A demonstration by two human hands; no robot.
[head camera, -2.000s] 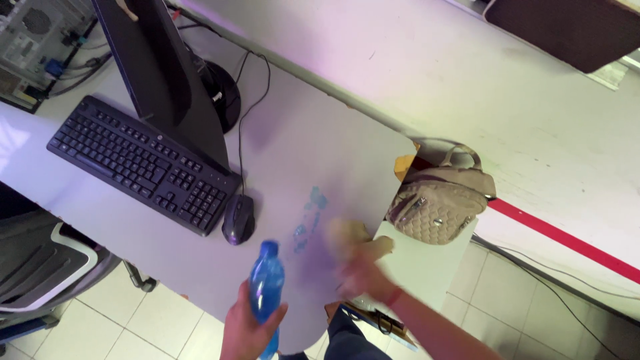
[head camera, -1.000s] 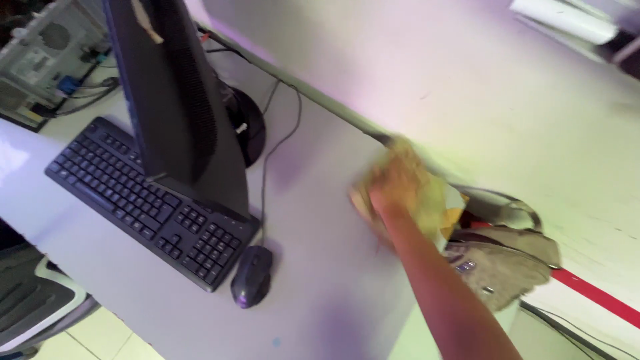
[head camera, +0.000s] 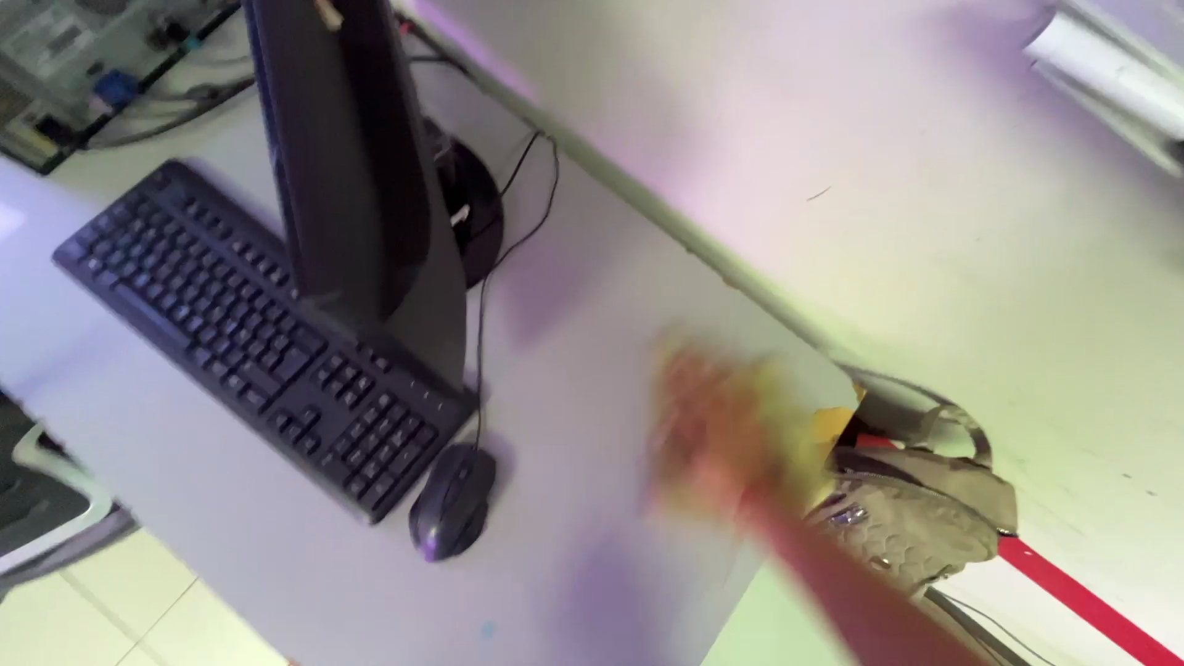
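My right hand [head camera: 717,430], strongly blurred, is over the right part of the white desk [head camera: 592,370]. A yellowish, cloth-like thing [head camera: 772,416] shows around its fingers, and my hand seems to press it on the desktop. A small blue spot [head camera: 488,630] lies on the desk near the lower edge of the view. My left hand is out of view, apart from what may be a fingertip at the bottom edge.
A black keyboard [head camera: 268,342], a black mouse [head camera: 453,501] with its cable and a monitor [head camera: 370,185] stand on the left. A quilted beige backpack [head camera: 916,518] is beside the desk's right end. A computer case [head camera: 69,55] is at the upper left.
My right hand has moved from the desk's back right edge toward its front. The blue liquid bottle in my left hand, seen two seconds ago, is out of view. Most blue liquid marks no longer show.
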